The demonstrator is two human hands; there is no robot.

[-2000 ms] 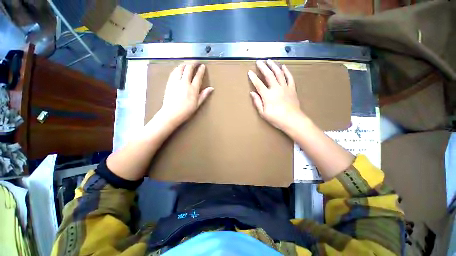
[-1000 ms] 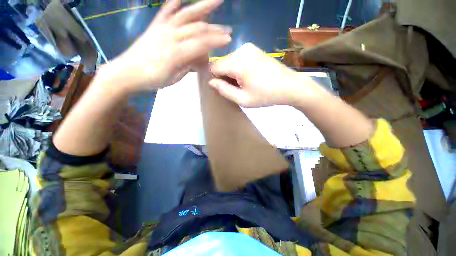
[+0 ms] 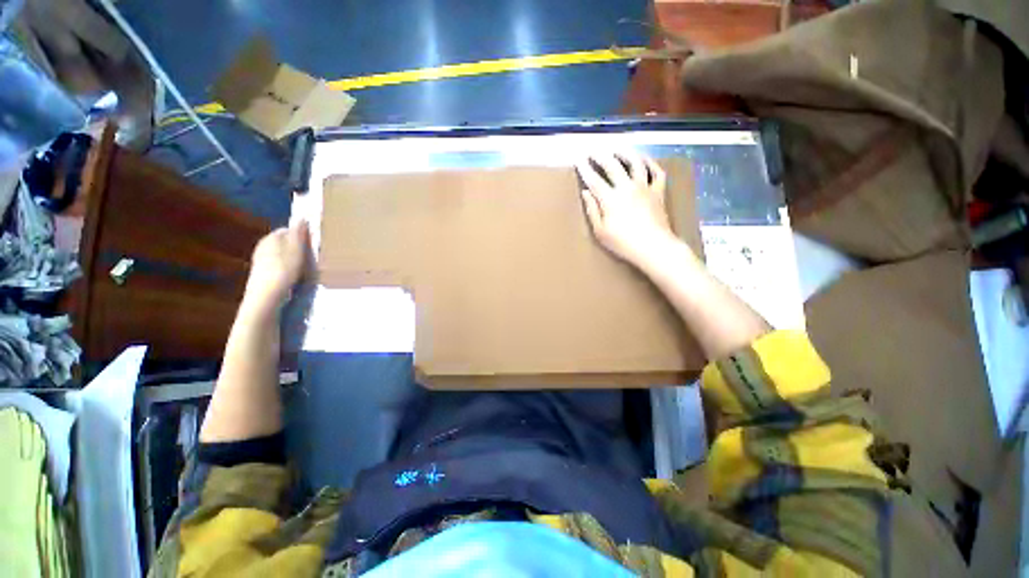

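Note:
A brown bag panel point(image 3: 530, 282) with a stepped lower left corner lies flat on the pale press table point(image 3: 361, 322). Its near edge overhangs the table's front edge. My right hand point(image 3: 627, 211) rests on the panel's upper right part, fingers bent and slightly apart. My left hand point(image 3: 278, 262) is at the table's left edge, beside the panel and apart from it. Its fingers are partly hidden at the edge, so its hold cannot be told. A thin dark rail point(image 3: 530, 127) runs along the table's far edge.
A paper sheet with handwriting point(image 3: 739, 254) lies right of the panel. A soft brown semi-finished bag point(image 3: 858, 102) and brown pieces point(image 3: 903, 350) are on the right. A reddish-brown wooden cabinet point(image 3: 169, 265) stands left. An open cardboard box point(image 3: 288, 99) is on the floor beyond.
The panel was flat, then lifted and folded over in my hands, and now lies flat with its stepped corner at the left. My left hand has moved down to the table's left edge.

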